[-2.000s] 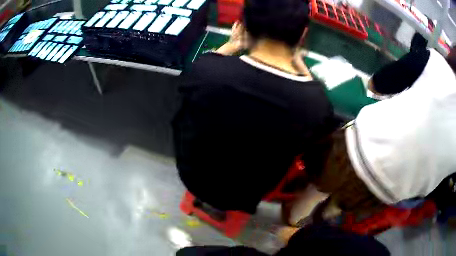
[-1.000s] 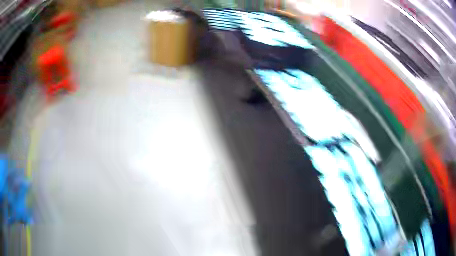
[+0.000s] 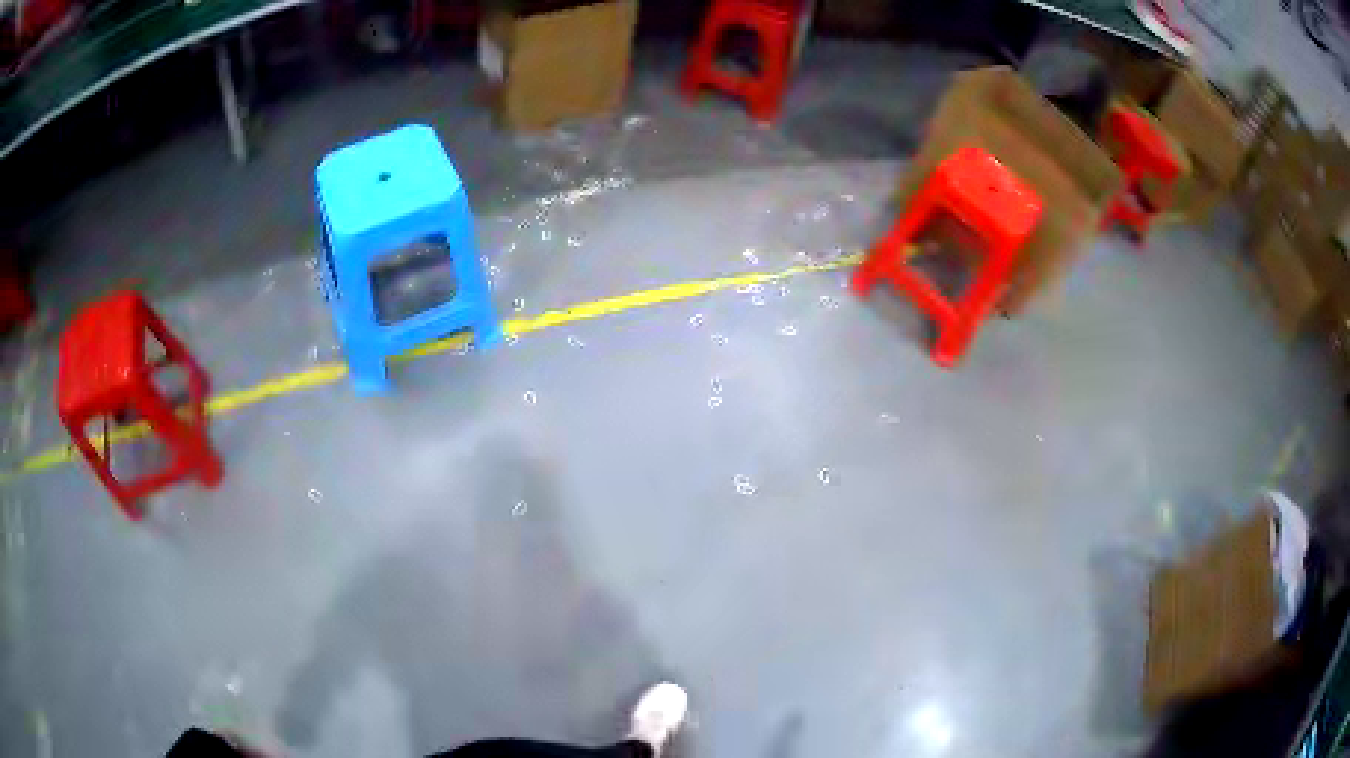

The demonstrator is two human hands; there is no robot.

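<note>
Neither of my hands shows in the head view. A blue plastic stool (image 3: pixel 391 200) stands upright on the grey floor, left of the middle, on a yellow line. A red stool (image 3: pixel 111 363) stands at the left, also on the line. Another red stool (image 3: pixel 985 200) stands at the right, close against a brown cardboard box (image 3: pixel 1059 170). A pale shoe (image 3: pixel 659 714) and a dark trouser leg show at the bottom edge.
Green bench edges (image 3: pixel 111 56) cross the top left. A cardboard box (image 3: pixel 567 62) and a red stool (image 3: pixel 746 52) stand at the top. More boxes and a red stool (image 3: pixel 1140 160) are at the upper right. An open carton (image 3: pixel 1214 619) lies lower right. Small pale rings dot the floor.
The view has swung away from the seated people and the bench with pale blue boards to open floor with stools and boxes. The blue stool, earlier blurred at the left edge, now stands nearer the middle.
</note>
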